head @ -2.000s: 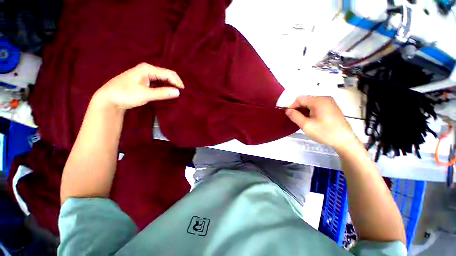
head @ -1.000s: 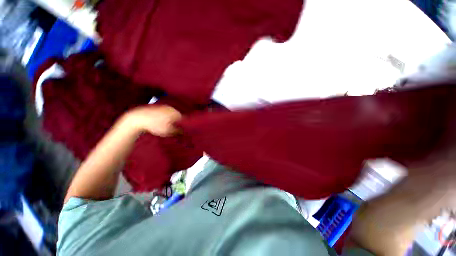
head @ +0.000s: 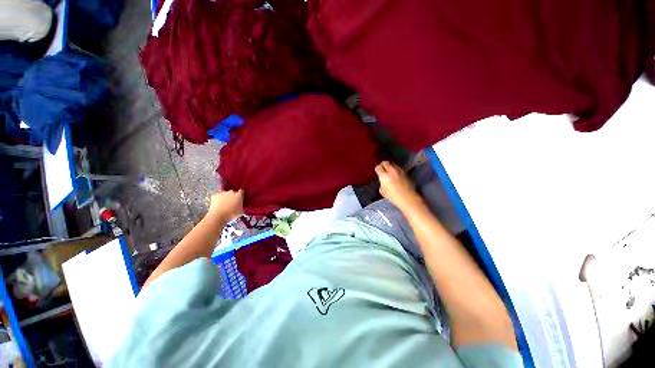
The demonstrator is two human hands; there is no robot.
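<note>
A dark red garment piece (head: 302,151) is spread between my hands, low beside the table, in the middle of the head view. My left hand (head: 227,205) is closed on its lower left edge. My right hand (head: 391,180) is closed at its right edge; the fingertips are small and partly hidden. A large dark red garment pile (head: 223,65) lies beyond it at the upper left. More dark red cloth (head: 460,65) lies on the white table and hangs over its edge.
The white table (head: 531,187) with a blue edge is on the right. A blue basket (head: 232,277) with red pieces stands below my left arm. Blue cloth (head: 61,90) and another white table top (head: 100,295) are at the left. Grey floor (head: 154,172) shows between.
The view has turned left, away from the machine and black strips. The red piece has moved from the table to the left side, and my right hand has come across with it.
</note>
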